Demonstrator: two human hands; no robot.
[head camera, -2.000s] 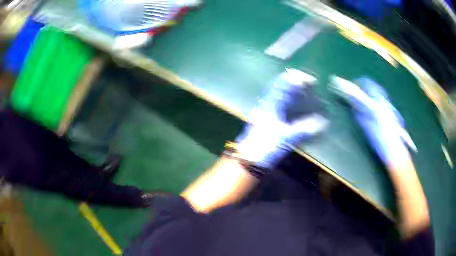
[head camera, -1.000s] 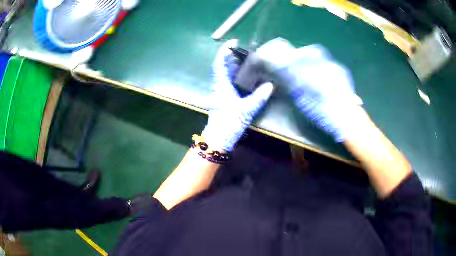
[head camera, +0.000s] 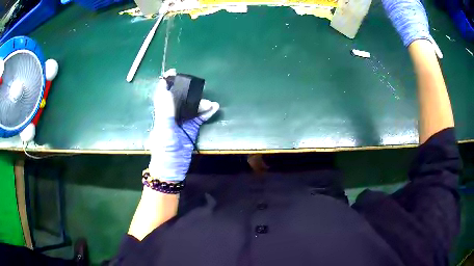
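Observation:
My left hand (head camera: 174, 135), in a pale blue-white glove, holds a black power adapter (head camera: 188, 96) over the bench (head camera: 280, 98), left of centre. My thumb lies along its right side, and a thin black cord hangs down past my palm. My right hand (head camera: 408, 21), gloved the same way, reaches to the top right. Its fingers are cut off by the picture's edge, so its grip is hidden. A small pale tip shows beside that wrist; I cannot tell what it is.
A thin white stick (head camera: 144, 49) lies beyond my left hand. A small white piece (head camera: 360, 53) lies near a grey upright part (head camera: 351, 15). A blue fan (head camera: 21, 85) stands at left. Blue bins (head camera: 31, 18) are at the far left; worn yellow tape (head camera: 270, 4) runs along the back.
My view has turned and levelled. My right hand has left the adapter and gone far right and away. My left hand still holds the adapter.

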